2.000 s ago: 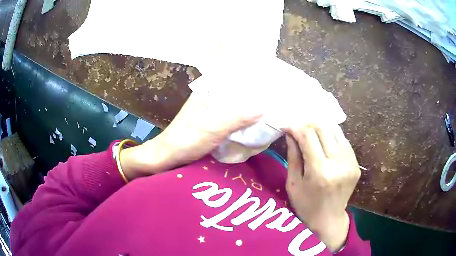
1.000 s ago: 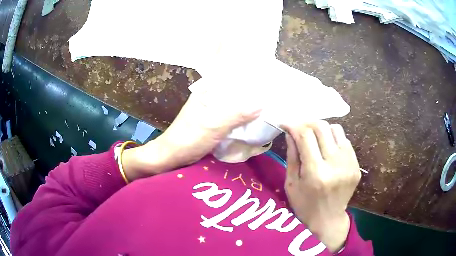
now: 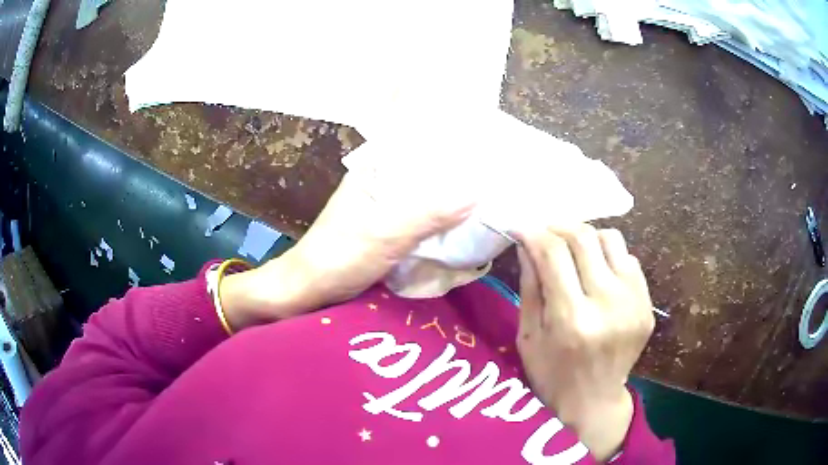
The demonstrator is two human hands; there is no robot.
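Note:
A white cloth panel (image 3: 472, 163) lies bunched at the near table edge, its right corner spread on the table. My left hand (image 3: 363, 236) holds the bunched cloth, thumb on top. My right hand (image 3: 586, 295) pinches a thin metallic pointed tool (image 3: 497, 230), its tip against the cloth by my left thumb; its other end shows behind the hand. The fingers under the cloth are hidden. More white body panels (image 3: 318, 54) lie beyond on the table, too bright to tell layers.
The worn brown table (image 3: 708, 182) holds a white ragged-edged pile (image 3: 726, 23) at the far right, a small dark slim object (image 3: 814, 236) and a pale tape roll (image 3: 815, 314) at the right. A pale curved strip (image 3: 22, 68) lies left. Scraps (image 3: 259, 239) litter the green surface below.
The cloth's right corner has shifted slightly and its edge near my right hand has changed shape. Both hands keep nearly the same place and hold.

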